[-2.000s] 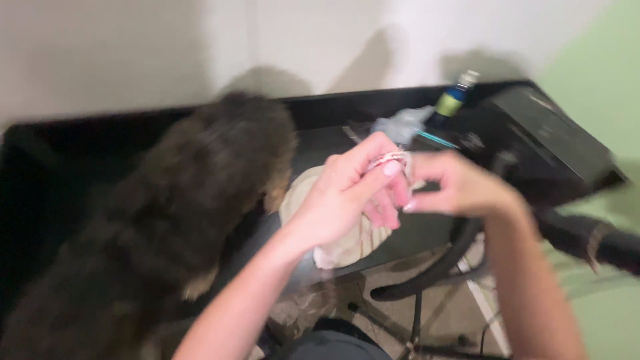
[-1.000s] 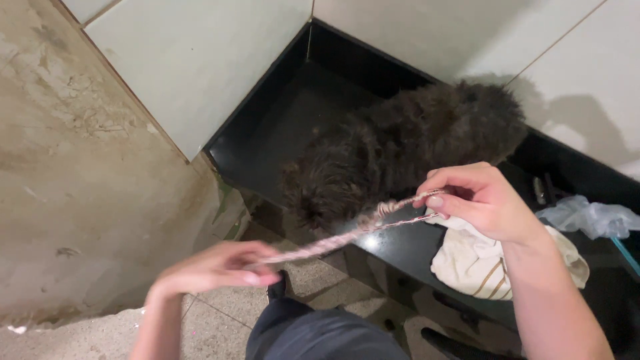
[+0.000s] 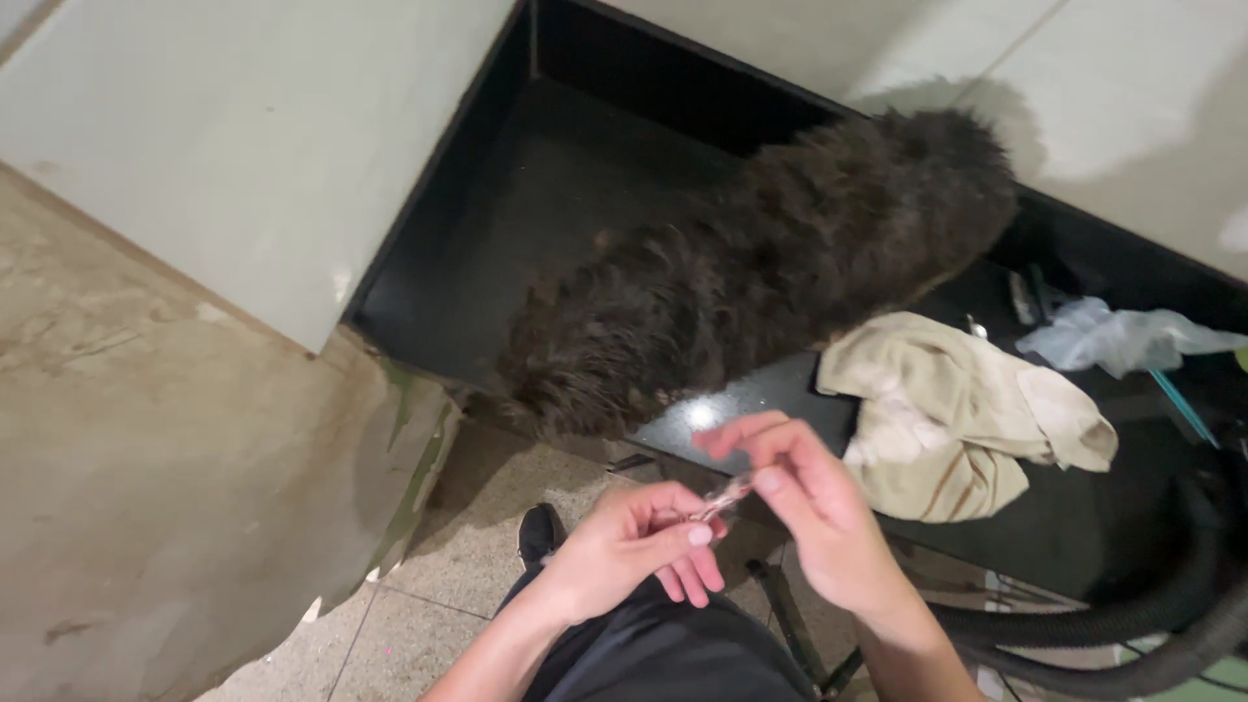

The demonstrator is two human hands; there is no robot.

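Between my two hands, low in the middle of the view, is a thin twisted pinkish-white cord (image 3: pixel 723 499). My left hand (image 3: pixel 648 546) holds one part of it between thumb and fingers. My right hand (image 3: pixel 804 497) pinches the other end, its index finger raised and slightly blurred. Just beyond my hands, a dark shaggy dog (image 3: pixel 751 263) stands on a black counter (image 3: pixel 604 156); its face cannot be made out. A crumpled beige cloth (image 3: pixel 960 419) with brown stripes lies to the right of the dog.
A clear plastic bag (image 3: pixel 1111 336) and a thin teal stick (image 3: pixel 1183 408) lie at the right of the counter. A black ribbed hose (image 3: pixel 1072 624) curves at the lower right. White tiled wall panels (image 3: pixel 234 146) stand behind and left. My shoe (image 3: pixel 538 536) is on the speckled floor.
My hands have come close together; a second ago they were apart with the cord stretched between them. The view has swung left since two seconds ago.
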